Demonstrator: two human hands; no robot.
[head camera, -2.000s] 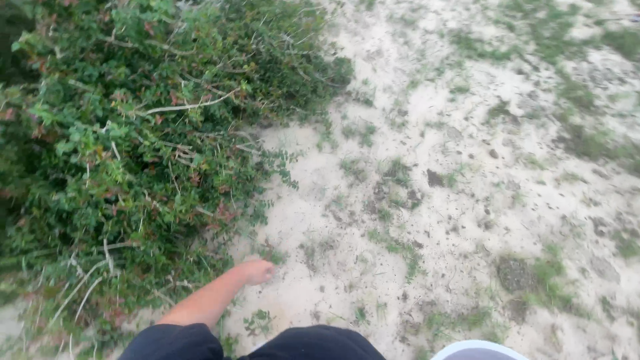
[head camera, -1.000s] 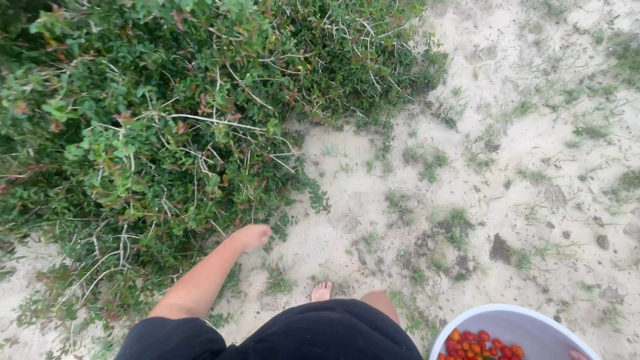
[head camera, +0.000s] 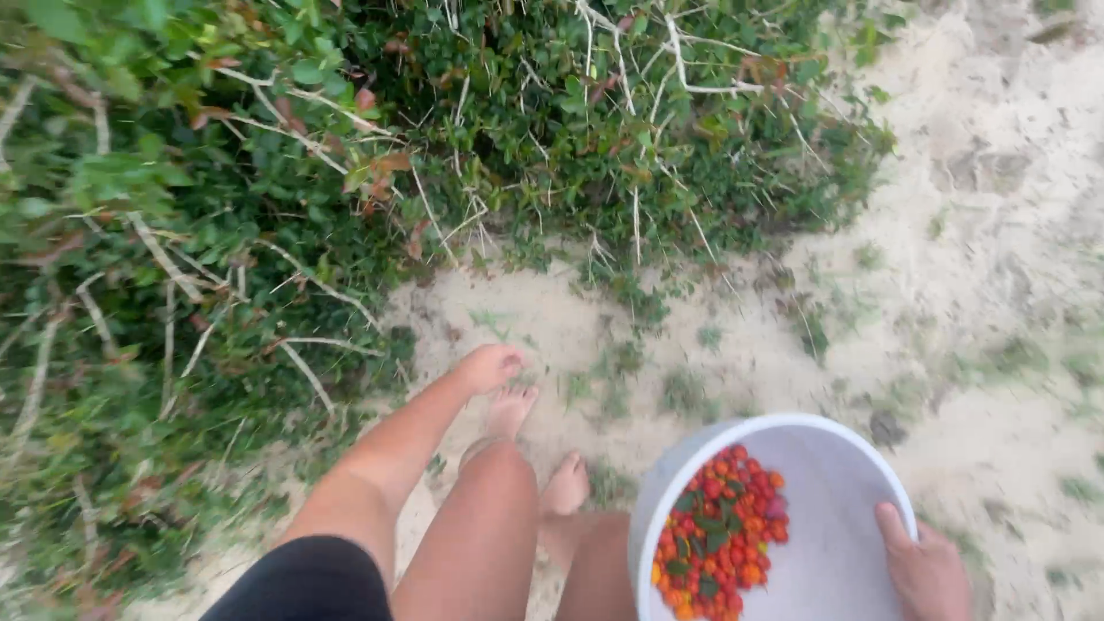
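My left hand (head camera: 493, 368) hangs over the sand above my feet, its fingers loosely curled; no object shows in it, though blur hides the fingertips. At the lower right, my right hand (head camera: 930, 561) grips the rim of a white plastic bucket (head camera: 841, 500), thumb inside and the other fingers outside. Many small red and orange ribbed fruits (head camera: 733, 526) lie in the bucket, gathered toward its left side, with a few green leaves (head camera: 711, 530) on top of them.
A dense green shrub (head camera: 483, 112) with bare, pale twigs (head camera: 328, 293) fills the left and top of view. Pale sand (head camera: 914, 345) with small grass tufts (head camera: 686, 390) runs along its right side. My bare feet (head camera: 565, 487) stand on the sand.
The bucket, only partly in view at the lower right before, now shows much more, with my right hand on its rim. Both my feet now show. The view has shifted along the shrub.
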